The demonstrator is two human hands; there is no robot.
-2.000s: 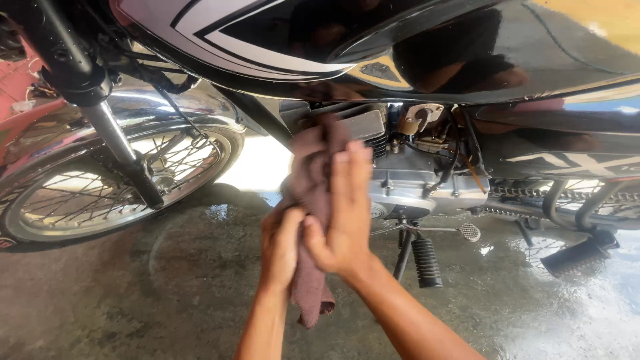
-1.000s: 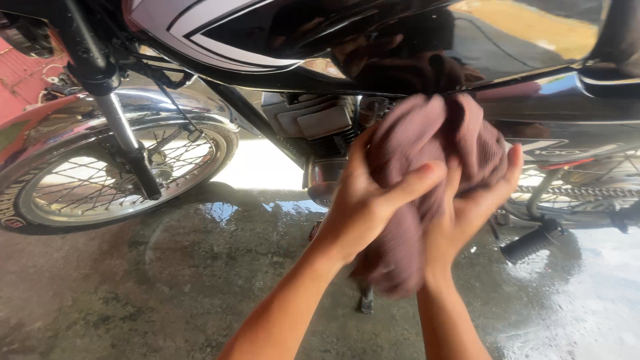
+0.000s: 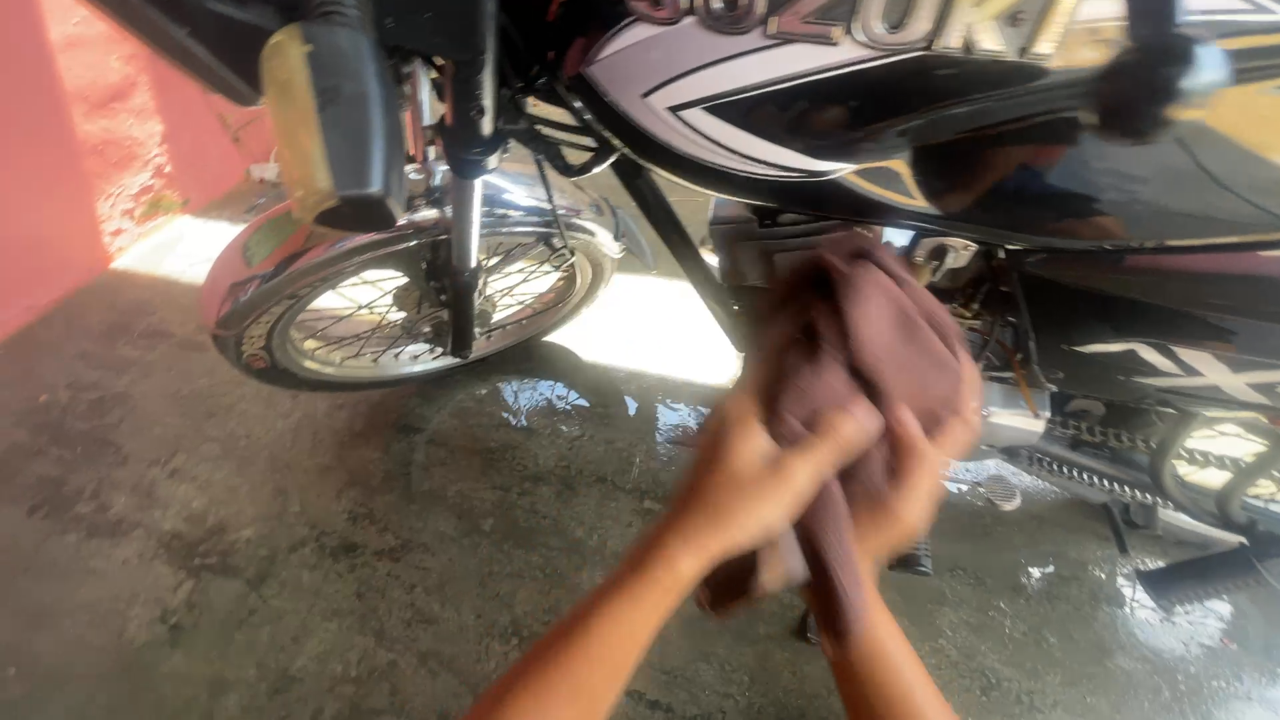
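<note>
Both of my hands hold a bunched brown cloth [image 3: 890, 330] in front of the engine of a black Suzuki motorcycle. My left hand [image 3: 760, 470] grips its left side, the thumb lying across the folds. On the right side, my right hand [image 3: 915, 470] clasps the cloth, partly hidden behind it. One end of the cloth hangs down over my right wrist. Above the cloth is the fuel tank [image 3: 960, 150], with silver lettering and a white and black stripe. The cloth covers much of the engine. Hands and cloth are slightly blurred.
The spoked front wheel [image 3: 430, 310] with its chrome fender stands at the left, near a red wall [image 3: 60, 170]. A drive chain [image 3: 1100, 475] and a black footrest [image 3: 1205, 570] are at the right. The concrete floor [image 3: 300, 540] is wet, with shiny patches.
The cloth was long and narrow between my hands two seconds ago, spread wider one second ago, and is bunched now. The view has shifted, showing more of the wall and the front end.
</note>
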